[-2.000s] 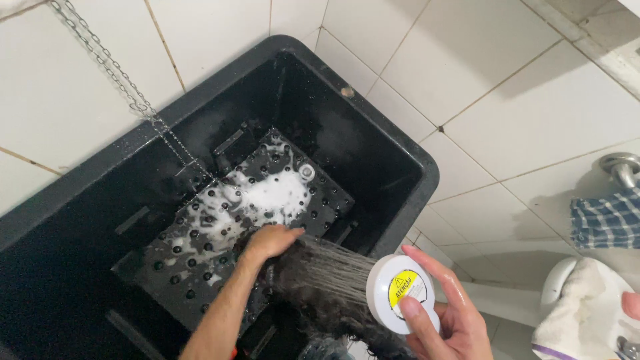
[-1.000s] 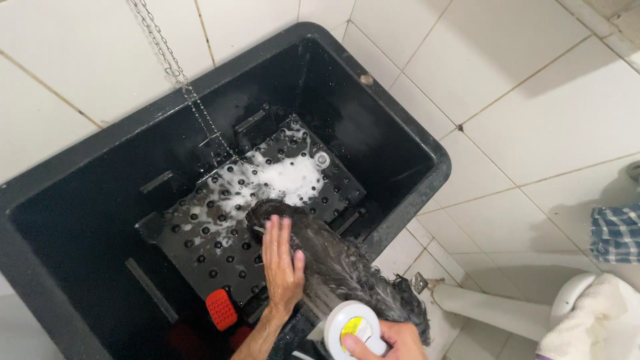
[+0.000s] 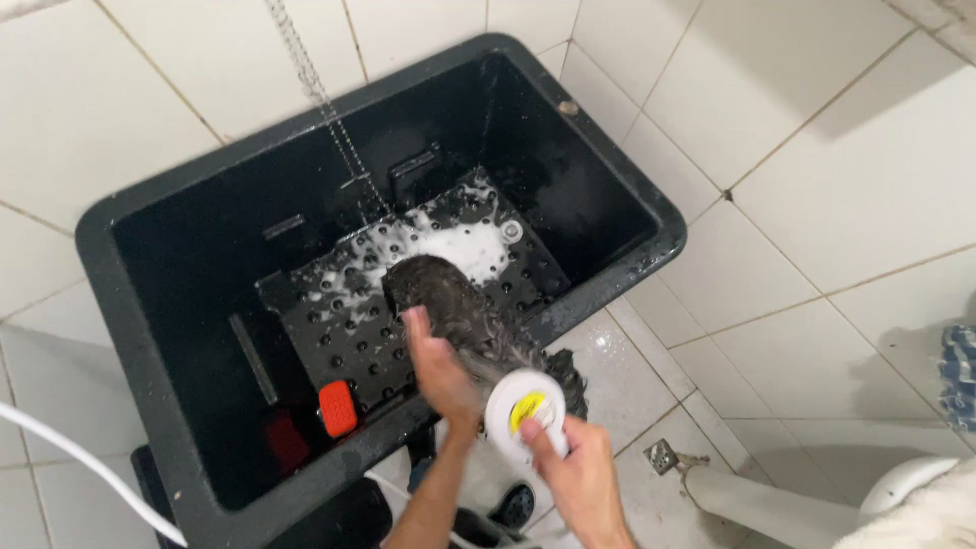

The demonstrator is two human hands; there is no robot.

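Note:
A wet dark-furred animal [image 3: 465, 309], seemingly a small dog, lies over the near right rim of a black plastic tub [image 3: 648, 255]. Its head end is over the perforated black platform [image 3: 343, 335], where white foam [image 3: 465, 248] lies. My left hand [image 3: 438, 366], blurred, is against the fur's left side with fingers extended. In my right hand [image 3: 576, 457] is a white shower head [image 3: 526, 415] with a yellow label, held close to the fur. Water spray beside my left hand is blurred.
A red brush [image 3: 338, 409] rests at the tub's near side. Chains [image 3: 301, 65] hang into the tub from above. A white hose [image 3: 91, 465] curves at left. At lower right are a white pipe [image 3: 762, 499], a floor drain [image 3: 660, 456] and a pale towel [image 3: 923, 511].
My right hand has brought the shower head from right of the animal down to its near side. My left hand has moved from the foam area to the fur's left side. The view has shifted.

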